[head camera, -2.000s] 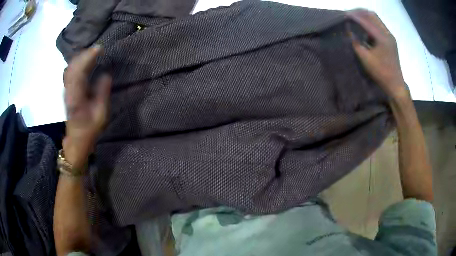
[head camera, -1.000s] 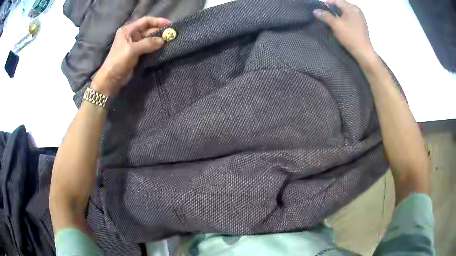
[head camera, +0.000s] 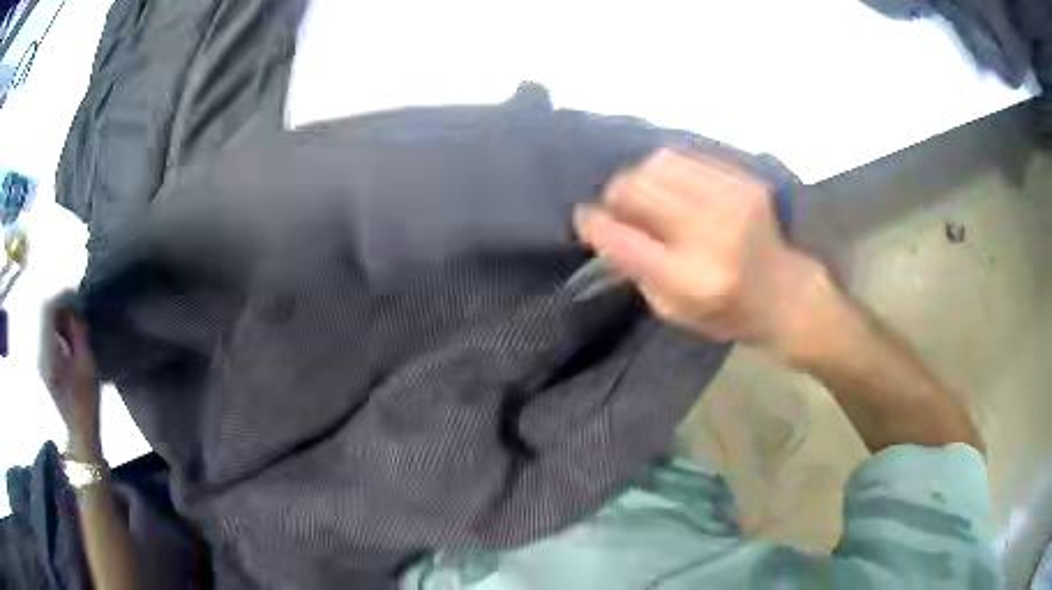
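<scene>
The dark grey-brown jacket (head camera: 346, 392) lies over my lap and the table edge, its upper part blurred by motion. My right hand (head camera: 692, 248) is above the jacket's right part, with the small silver blades of the thread snips (head camera: 591, 280) sticking out below its fingers. My left hand (head camera: 72, 357) is at the jacket's far left edge, small and blurred, with its fingers on the cloth. A gold watch is on the left wrist. No button shows on the jacket.
Another dark garment (head camera: 162, 104) lies on the white table (head camera: 485, 52) at the upper left. More dark cloth is at the upper right and lower left. Small teal and yellow items lie at the left edge. Floor shows at right.
My left hand has moved down and left, off the gold button, which no longer shows. My right hand has come inward and lower, and the snips' blades now show. The view has shifted.
</scene>
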